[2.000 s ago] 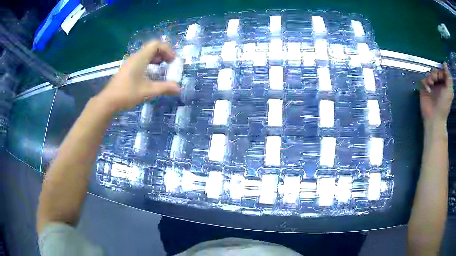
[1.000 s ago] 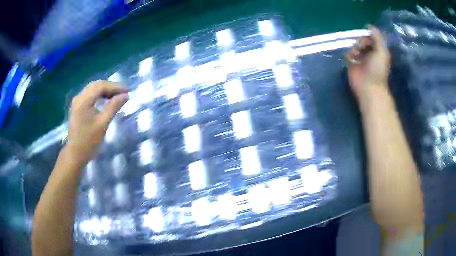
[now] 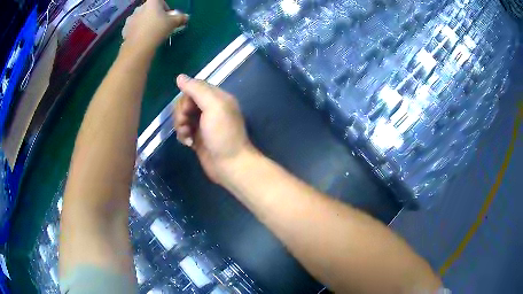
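My left hand (image 3: 150, 26) is at the upper left over the green belt, fingers bent down. A small pale thing with a thin lead shows at its fingertips; whether it is gripped is unclear. My right hand (image 3: 215, 129) is half curled beside the silver rail, over the black surface, thumb up; its palm side is hidden, so I cannot tell if it holds anything. The clear blister tray (image 3: 182, 244) lies at the lower left, cut off by the frame and partly hidden by my left forearm. White blocks (image 3: 165, 233) sit in its pockets.
Stacked clear trays (image 3: 367, 86) stand at the upper right. The silver rail (image 3: 232, 57) runs between the green belt (image 3: 209, 28) and the black work surface (image 3: 298, 138). Brown cardboard (image 3: 31, 109), a red and white printed item (image 3: 77, 43) and a blue edge are at the far left.
The view has swung right, so the tray is now lower left and the stack fills the upper right. My left hand has moved off the tray and reaches over the belt, beyond my right hand.
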